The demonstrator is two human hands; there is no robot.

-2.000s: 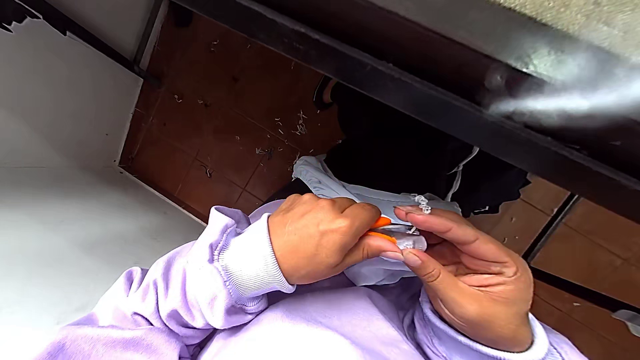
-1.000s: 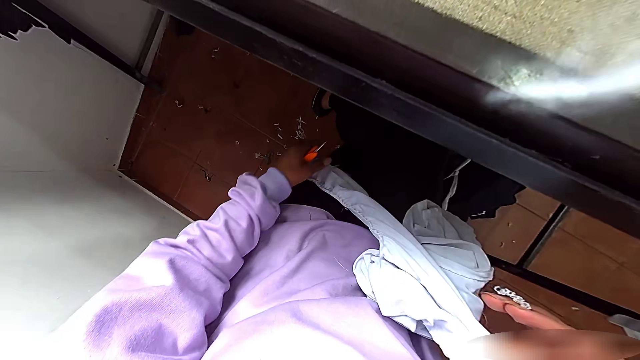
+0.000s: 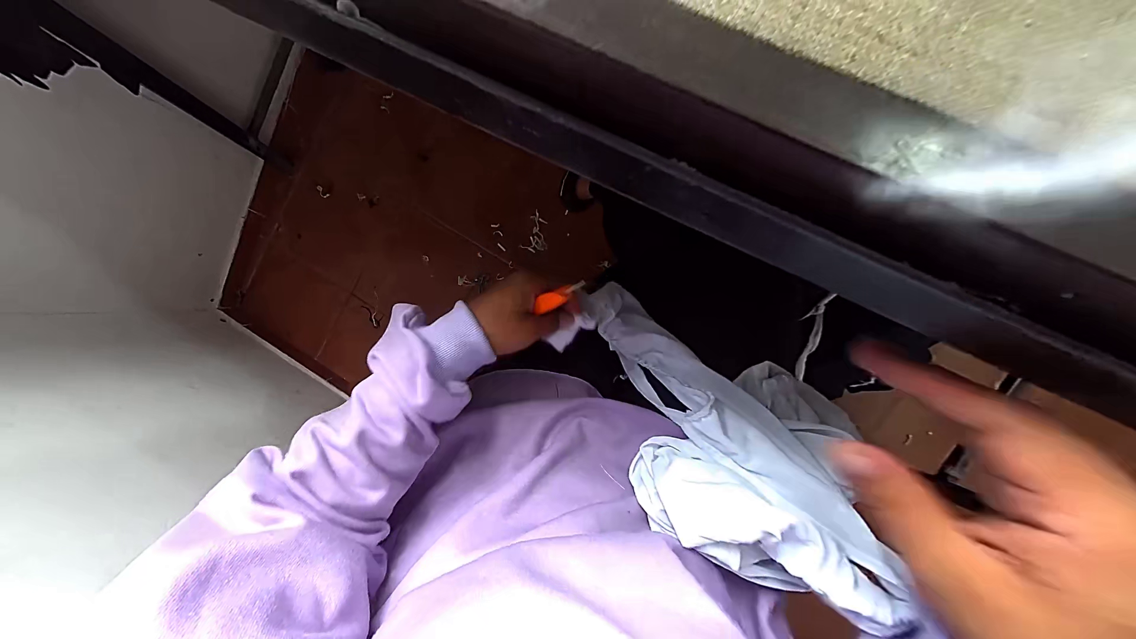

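Observation:
My left hand is closed around a small orange-handled tool with a short metal tip; its kind cannot be told. One end of a pale blue-white cloth garment is also at this hand's fingers. From there the cloth stretches down and right across my lap, bunched and folded. My right hand, blurred, is over the lower right part of the cloth, thumb and fingers spread, with nothing visible between them. Whether its palm touches the cloth is hidden.
A dark metal bar crosses above my hands, below a grey table edge with a speckled surface. Thread scraps lie on the reddish tiled floor. Dark fabric is beneath the bar. A pale wall stands at left.
My hands were together at the cloth two seconds ago; my left hand has since moved up and left with the orange-handled tool. White thread seen at my right fingers earlier no longer shows there.

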